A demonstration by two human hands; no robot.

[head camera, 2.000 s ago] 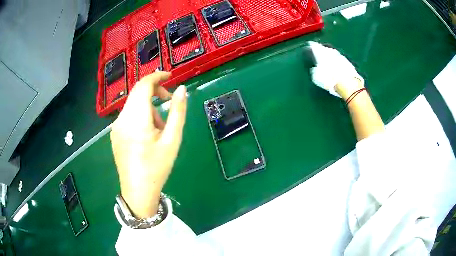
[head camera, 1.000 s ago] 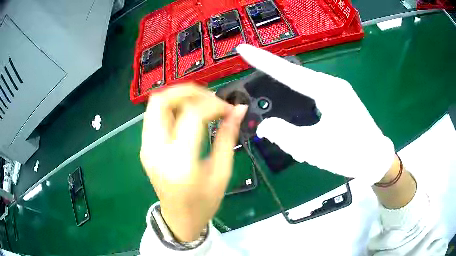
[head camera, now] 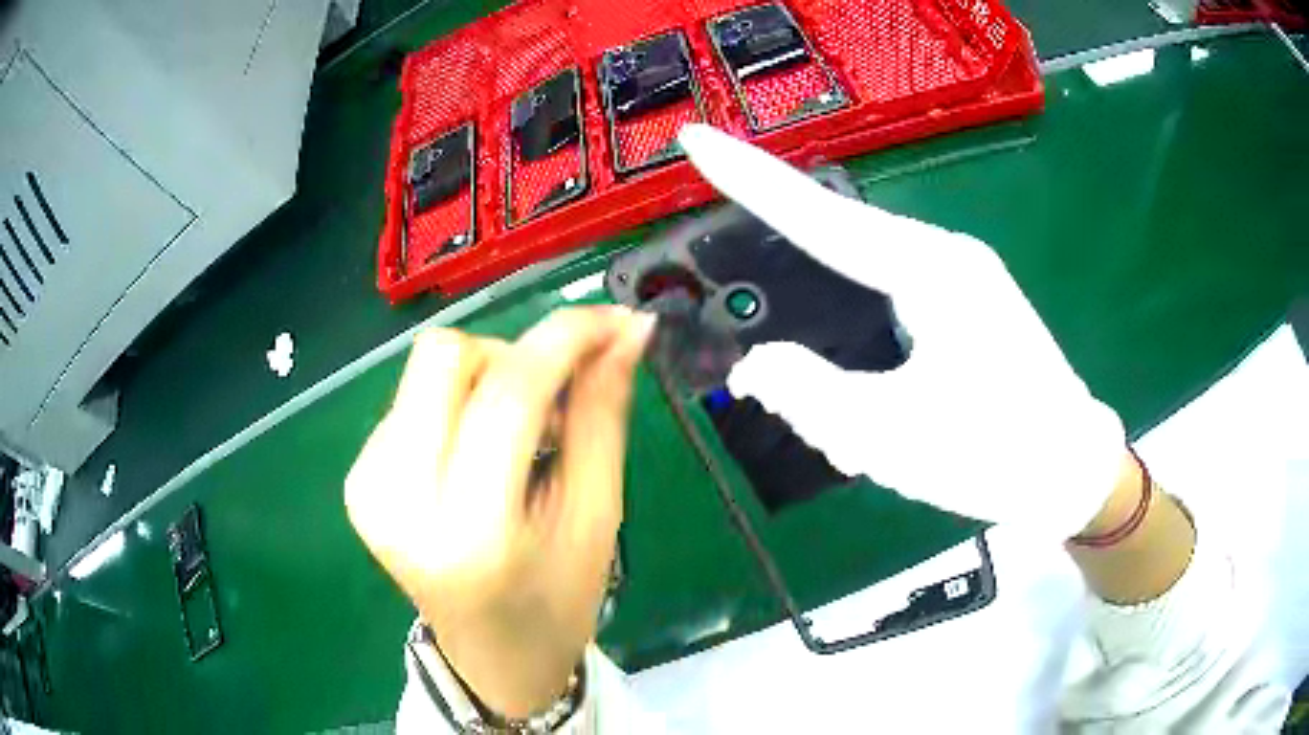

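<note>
My right hand (head camera: pixel 933 345), in a white glove, grips a phone frame (head camera: pixel 804 295) by its sides, raised over the green surface. Its camera end, with round holes, points up and left; one hole shows green. The open window and a small white label are at its lower end. My bare left hand (head camera: pixel 503 495) has thumb and forefinger pinched together at the frame's camera holes. The fingertips are blurred; I cannot tell whether they hold a small part. Part of another dark frame edge shows beside my left hand, mostly hidden.
The red mesh tray (head camera: pixel 919 122) with several phone frames stands on the far side. A single frame (head camera: pixel 195 582) lies at the left on the green surface (head camera: pixel 330 531). Grey-white cabinets (head camera: pixel 129 216) stand at the upper left. White sheets (head camera: pixel 1220 417) line the near edge.
My right hand has picked up a phone frame since the earliest frame. My left hand came to its camera holes, and since the last frame has shifted slightly down and left. The far-left frame moved slightly left.
</note>
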